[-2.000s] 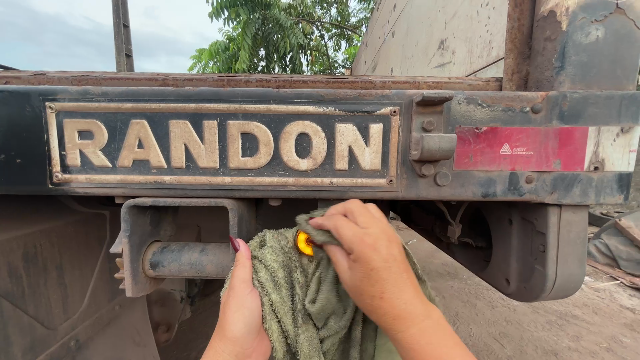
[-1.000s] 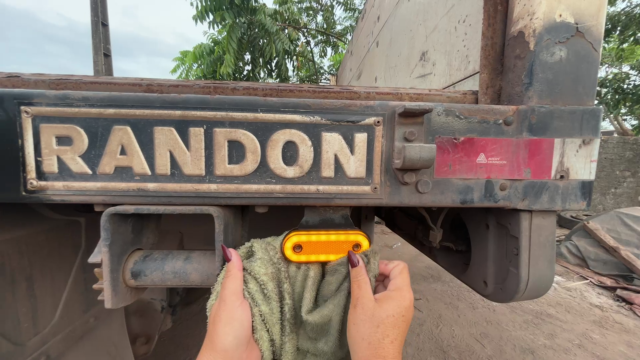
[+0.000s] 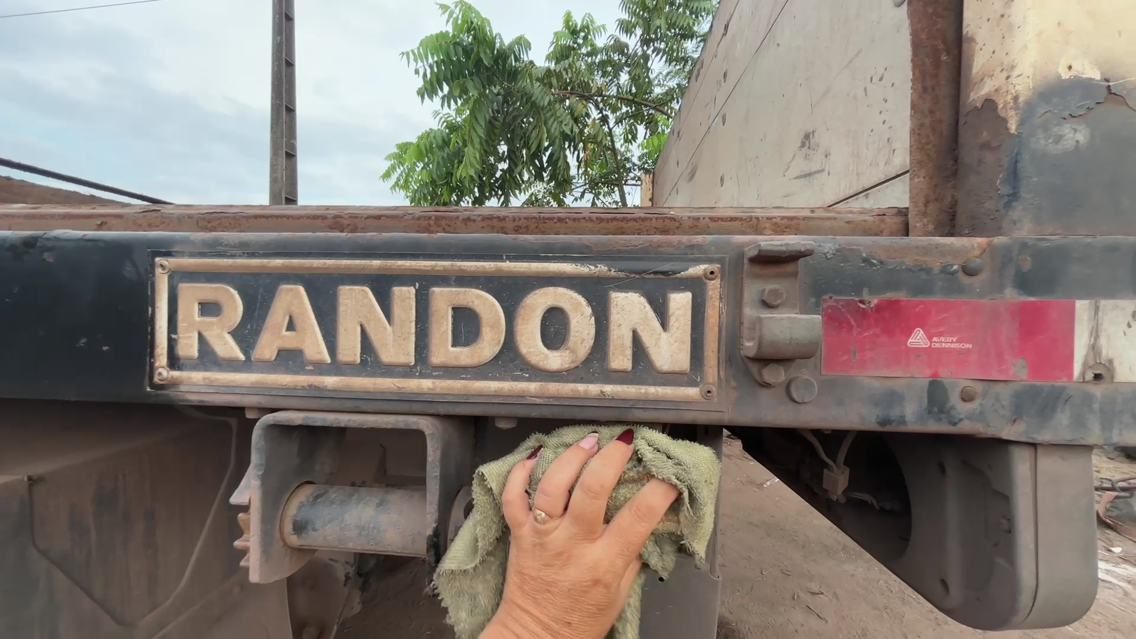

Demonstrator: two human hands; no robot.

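Observation:
My left hand, back toward me and with a ring on one finger, presses a green terry cloth up beneath the truck's rear beam, fingers bent over the folds. The cloth bunches around the fingers and hangs down past the wrist. It covers whatever lies behind it; no amber light shows. Above the hand, a raised-letter nameplate with a worn tan frame is fixed to the dark, rusty beam. Just left of the cloth is a metal bracket with a thick round bar. My right hand is out of view.
A bolted latch bracket and a red-and-white reflective strip sit on the beam at right. Beneath them hangs a dark curved housing, near thin wires with a connector. Dirt ground shows below.
The amber light, visible above the cloth a second ago, is now hidden. My left hand has moved from the cloth's left side onto its front, and my right hand has left the view.

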